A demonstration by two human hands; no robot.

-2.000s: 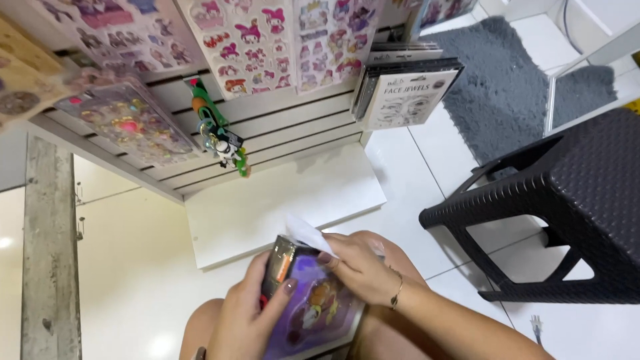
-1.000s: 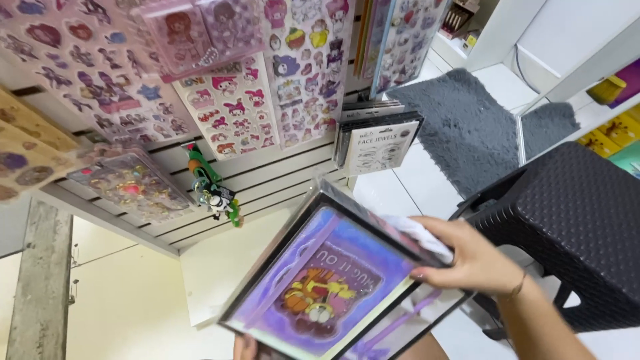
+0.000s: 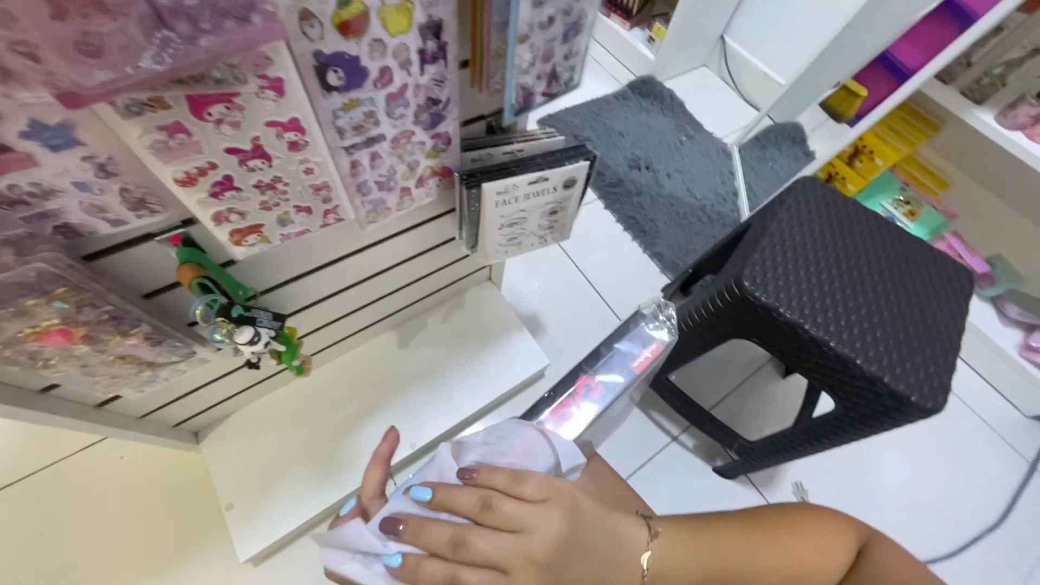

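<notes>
A flat box in clear plastic wrap (image 3: pixel 597 378) is tilted so that its narrow side faces up, its far end close to the black stool. Over its near end my right hand (image 3: pixel 520 520) presses a white cloth or tissue (image 3: pixel 504 451), fingers spread. Of my left hand (image 3: pixel 376 479), a raised finger and a fingertip show at the near end of the box, beyond the cloth; the rest is hidden, so its hold cannot be made out.
A black woven-pattern plastic stool (image 3: pixel 853 301) stands at the right. Sticker sheets (image 3: pixel 252 154), face jewel packs (image 3: pixel 532 211) and character keychains (image 3: pixel 252 325) hang on the slatted display at the left, above a white base shelf (image 3: pixel 382 406). Behind lies a grey shaggy rug (image 3: pixel 658 162).
The box has turned from its purple illustrated face to its narrow side. My right hand and the white cloth have moved from the box's upper edge to its near end.
</notes>
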